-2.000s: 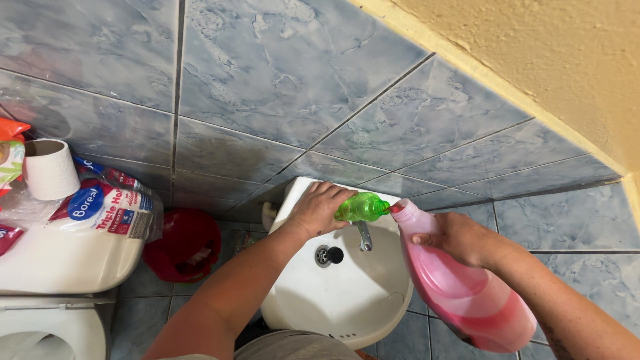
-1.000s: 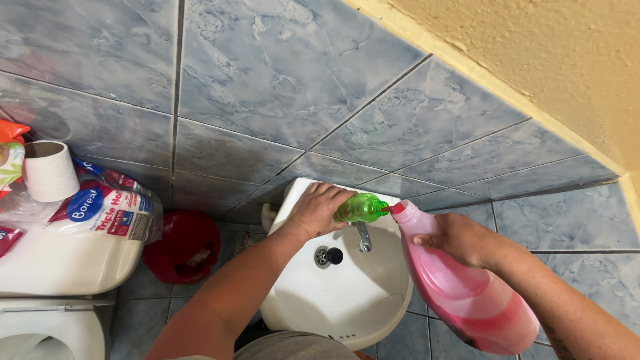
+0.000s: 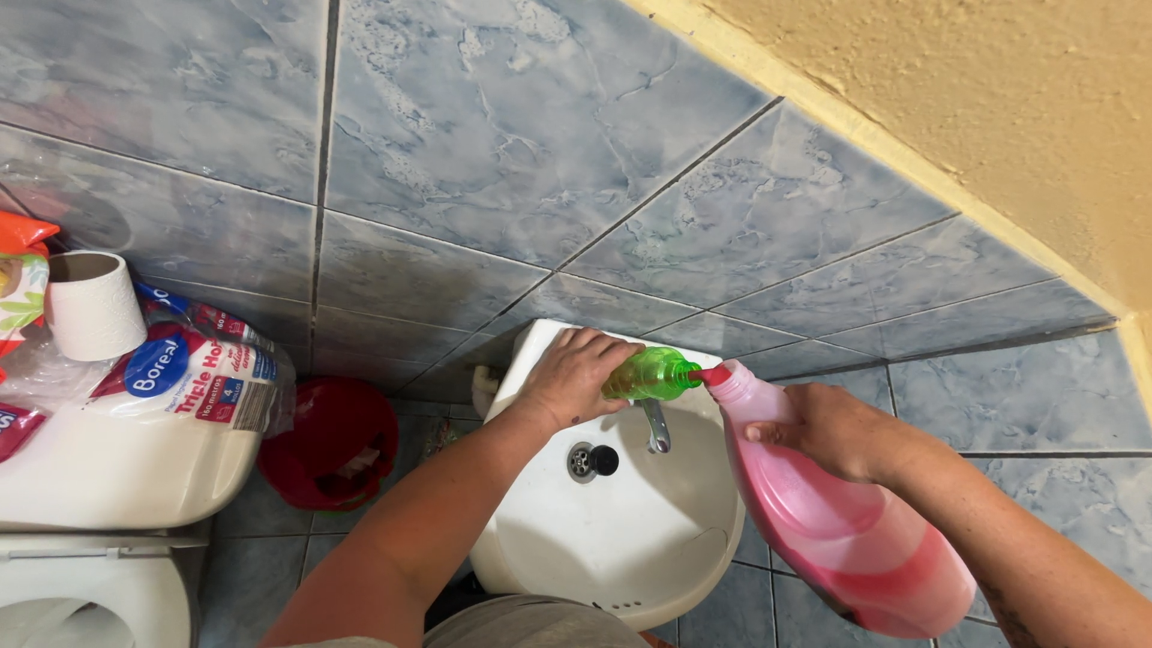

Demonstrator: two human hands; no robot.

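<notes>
Over the back rim of the white sink, my left hand grips a small green translucent plastic bottle, tilted with its mouth toward the right. My right hand holds a large pink plastic bottle by its upper part, the base low at the right and red liquid inside. Red liquid shows at its mouth, where the two bottle necks meet. Below the green bottle is the metal faucet. A black stopper lies beside the drain.
A toilet tank at the left bears a toilet paper roll and a plastic toilet paper package. A red bin stands on the floor between tank and sink. The tiled wall rises behind.
</notes>
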